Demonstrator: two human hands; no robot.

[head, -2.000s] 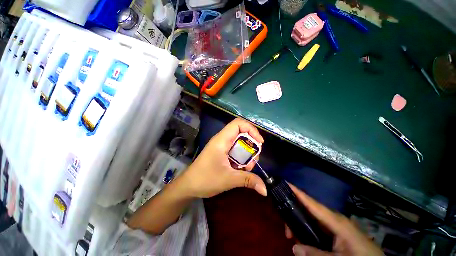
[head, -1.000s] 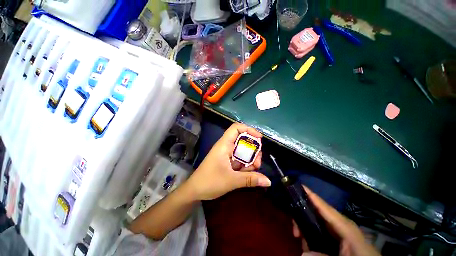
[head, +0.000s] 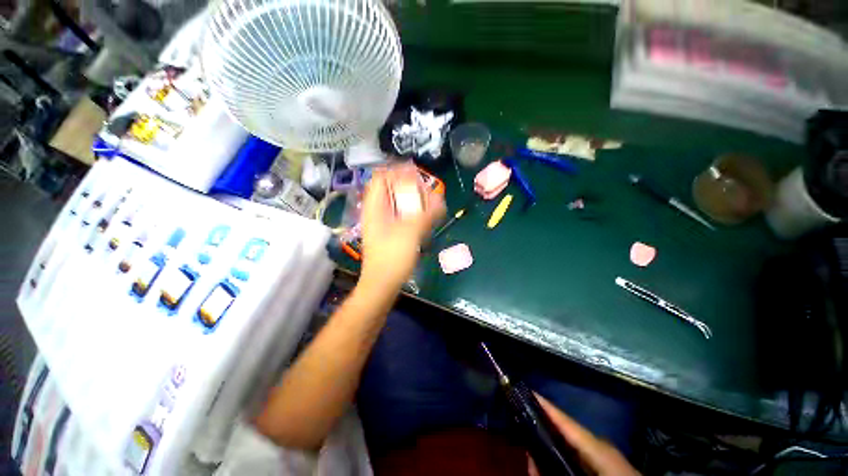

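My left hand (head: 395, 209) is blurred and reaches over the multimeter (head: 433, 182) at the bench's near left. It holds a pale pink watch case (head: 407, 197) between its fingers; the screen side cannot be made out. My right hand (head: 581, 444) is low in the picture, closed around the black electric screwdriver (head: 537, 418), whose thin bit points up and left, apart from the case. A pale pink back cover (head: 456, 258) lies on the green bench right of my left hand. Stacked pink case parts (head: 492, 179) and a yellow stick (head: 499, 211) lie behind it.
A white fan (head: 311, 74) stands at the back left. A white foam tray (head: 177, 307) with blue watches is at the left. Tweezers (head: 663, 305), a small pink piece (head: 642, 253), blue-handled cutters (head: 523, 178) and a clear cup (head: 470, 142) are on the bench. White trays (head: 725, 74) are at the back right.
My left hand has moved with the case from below the bench edge up over the multimeter. The screwdriver stays in my right hand, lower down. The view has shifted, bringing in the fan.
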